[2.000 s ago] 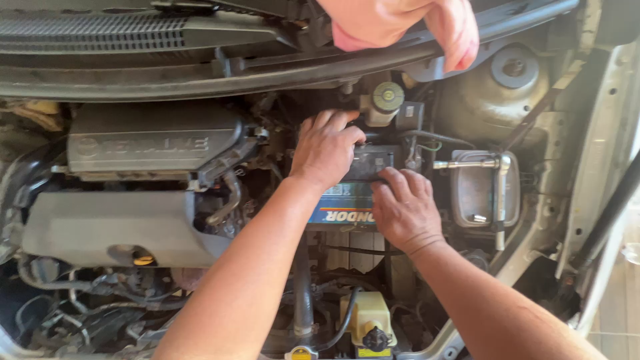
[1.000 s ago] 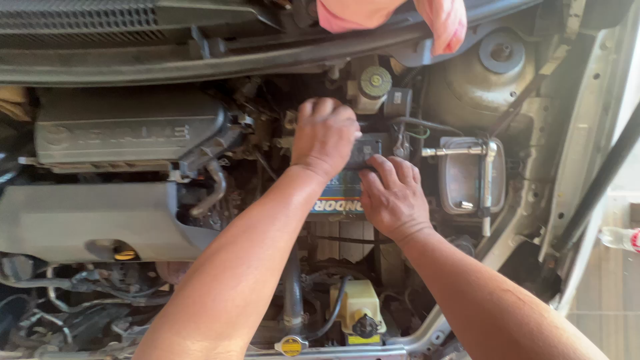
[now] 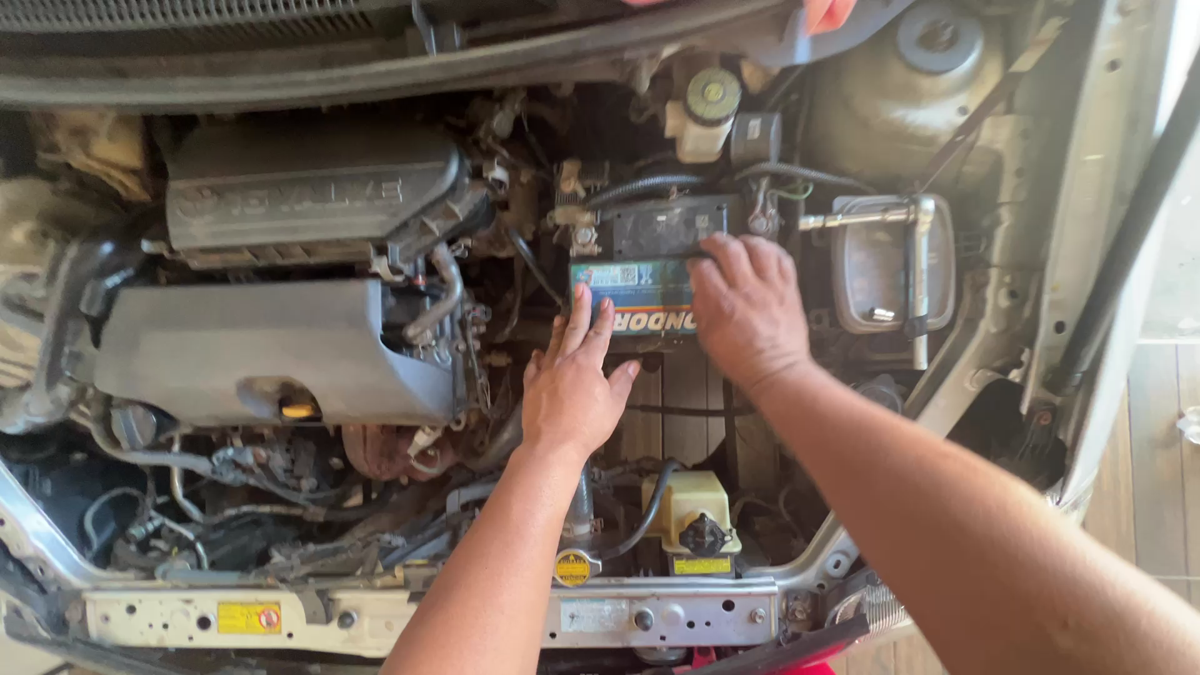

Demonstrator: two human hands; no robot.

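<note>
A car battery [image 3: 637, 292] with a blue and orange label sits in the engine bay, a black plate [image 3: 664, 227] across its top. My left hand [image 3: 577, 389] lies with fingers apart over the battery's lower left edge, fingertips at the label. My right hand [image 3: 753, 305] rests on the battery's right side, fingers bent at the plate's lower right corner; whether it grips anything is unclear. Battery terminal clamps stand at the left [image 3: 583, 230] and right [image 3: 762, 216] of the plate. A ratchet wrench [image 3: 922, 281] lies on a clear plastic container [image 3: 848, 267] to the right.
The engine cover [image 3: 253, 352] fills the left. A brake fluid reservoir [image 3: 703, 117] stands behind the battery, a yellowish reservoir [image 3: 694, 506] and a radiator cap [image 3: 573, 567] in front. The front crossmember [image 3: 431, 614] runs below. Part of another person's hand [image 3: 830, 13] shows at the top.
My left hand has come down from the battery's top to its lower left edge, its fingers now spread. My right hand remains at the battery's right side. Both terminal clamps now show.
</note>
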